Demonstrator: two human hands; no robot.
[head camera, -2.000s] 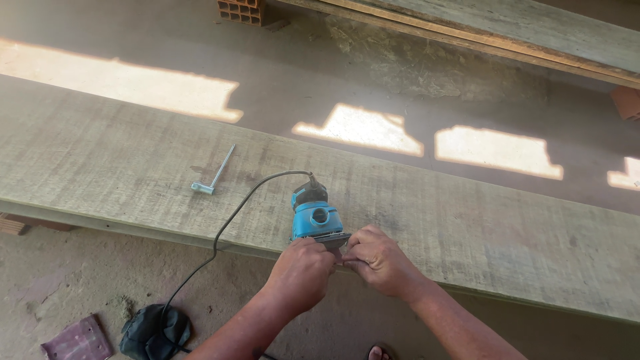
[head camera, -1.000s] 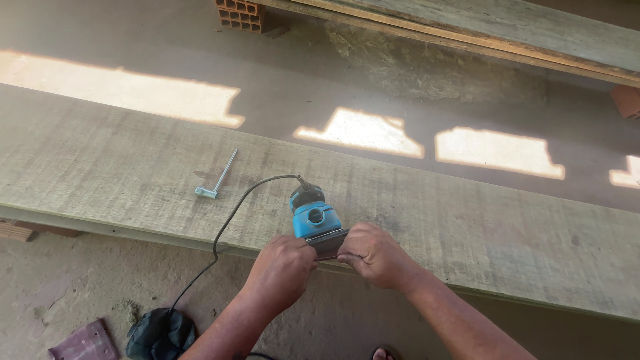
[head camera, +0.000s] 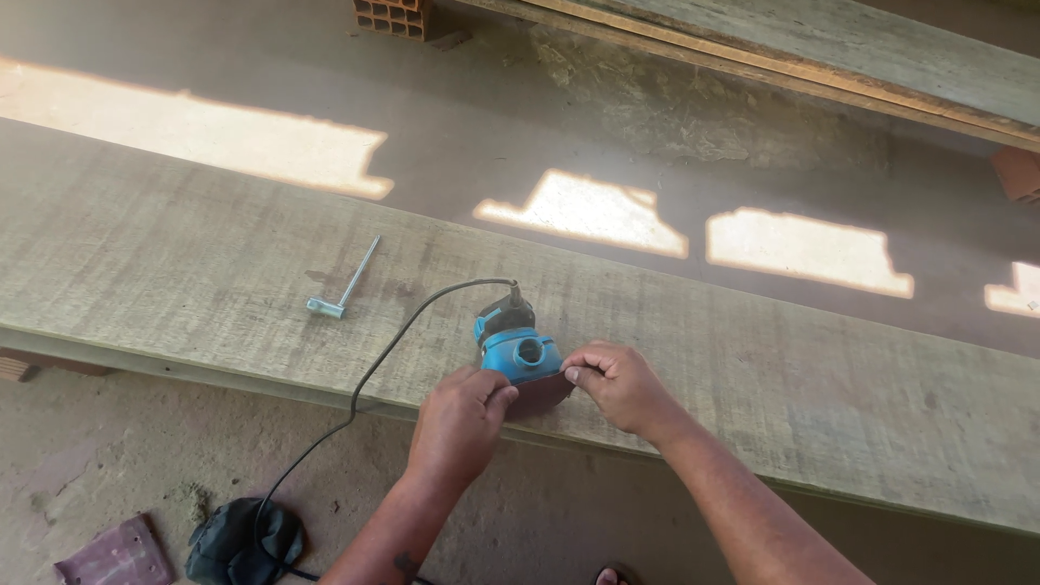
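Note:
A blue and black electric sander (head camera: 520, 349) rests on a wide wooden board (head camera: 203, 268), its round dust port facing up and its black cord running off to the left. A curved reddish-brown sheet of sandpaper (head camera: 539, 396) spans the near end of the sander. My left hand (head camera: 463, 414) pinches the sheet's left edge between thumb and fingers, close against the tool. At the right corner of the sheet, my right hand (head camera: 613, 382) pinches the edge with its fingertips. The sander's base is mostly hidden. A metal T-shaped wrench (head camera: 329, 306) lies on the board to the left.
On the floor at lower left lie a dark cloth bag (head camera: 244, 540) and a worn reddish sheet (head camera: 118, 554); the cord (head camera: 355, 398) crosses the bag. Beyond the board are a hollow clay brick (head camera: 392, 16) and stacked planks (head camera: 772, 57). A foot (head camera: 609, 575) shows at the bottom edge.
My hands have moved apart, and the sandpaper now shows as a curved sheet between them at the sander's near end. The wrench still lies on the board.

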